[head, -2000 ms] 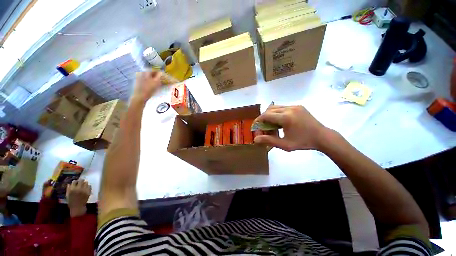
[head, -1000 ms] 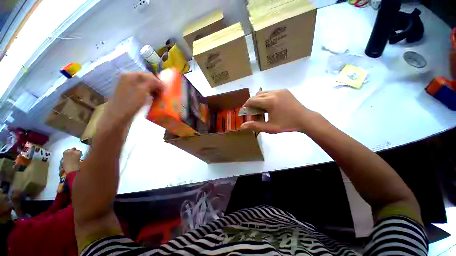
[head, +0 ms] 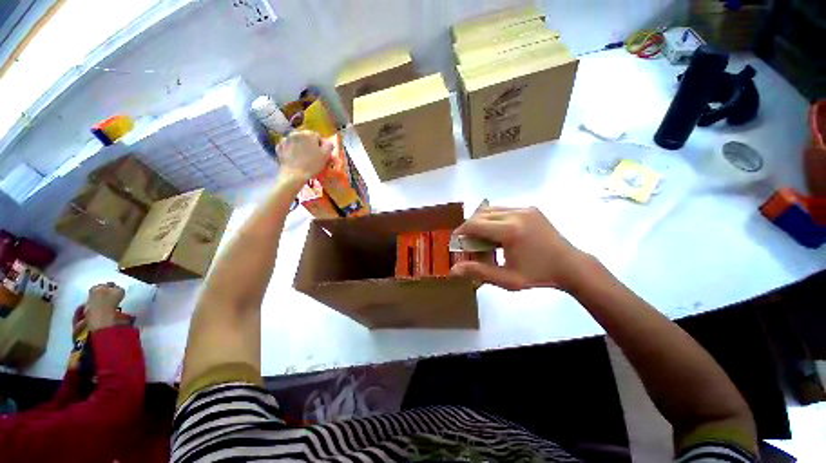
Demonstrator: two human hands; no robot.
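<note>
An open brown shipping carton [head: 421, 303] stands in front of me with orange retail boxes [head: 424, 253] upright in its right part; its left part shows bare cardboard. My right hand [head: 512, 246] is at the carton's right end, with a thin pale greenish strip, perhaps a cutter, between its fingers. My left hand [head: 306, 154] is beyond the carton's left end, on top of an orange retail box [head: 340, 188] that stands on the bench. The hand hides the box's upper part, so its exact hold is partly hidden.
Closed brown cartons [head: 518, 107] stand along the wall, with open cartons [head: 177, 233] at left. A black cylindrical tool [head: 690, 98], a tape roll [head: 742, 156], a yellow pad [head: 633, 180] and a tape dispenser [head: 794, 217] lie at right. A co-worker's red sleeve [head: 118, 371] is at lower left.
My left hand has carried an orange box from over the carton to the bench behind its left end. Fewer boxes show in the carton. My right hand stays at the carton's right end.
</note>
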